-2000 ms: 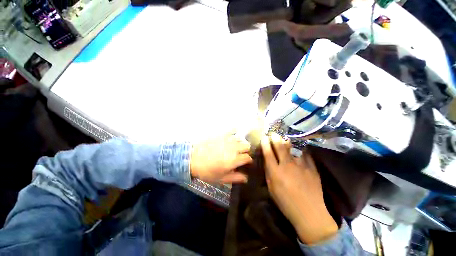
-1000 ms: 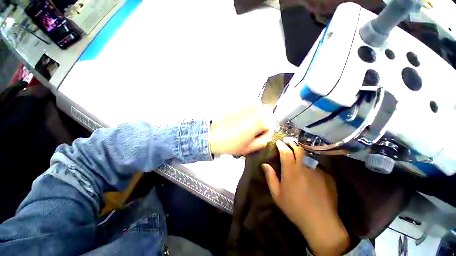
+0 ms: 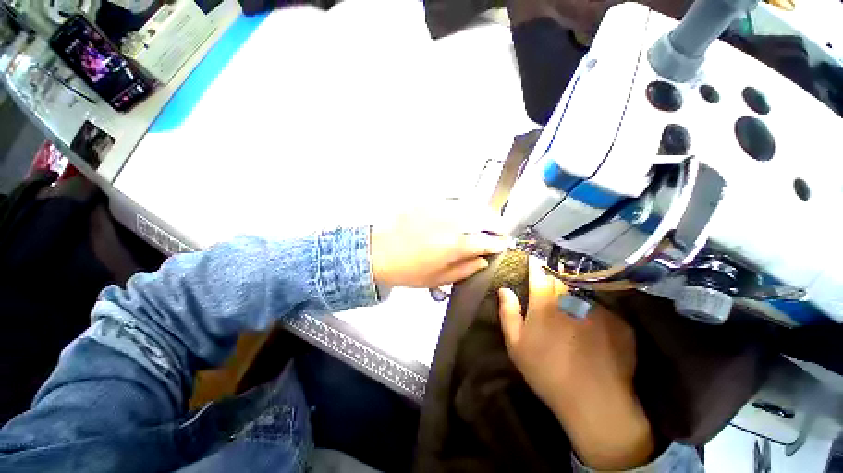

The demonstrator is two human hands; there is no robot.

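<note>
A dark brown garment [image 3: 481, 393] hangs over the table's front edge and runs up under the sewing machine head [image 3: 592, 139]. Its olive-brown edge [image 3: 509, 270] is lamp-lit beside the presser foot area [image 3: 541, 254]. My left hand [image 3: 430, 248] is left of the needle area, fingers bent together, fingertips at the cloth edge. A small shiny loop [image 3: 441, 292] shows below it; I cannot tell what it is or whether the hand holds it. My right hand [image 3: 578, 356] lies on the garment, thumb apart, fingertips partly hidden under the machine head.
The white table [image 3: 342, 120] has a ruler strip along its front edge and blue tape [image 3: 208, 74] at the left. A lit smartphone [image 3: 100, 63] leans at the far left. Dark cloth [image 3: 555, 55] lies behind the machine. Metal snips [image 3: 762, 454] lie at the lower right.
The view moved closer to the machine early on. My left hand has drawn slightly back left from one second ago. My right thumb has moved closer to the fingers. The strip behind the foot looks straighter.
</note>
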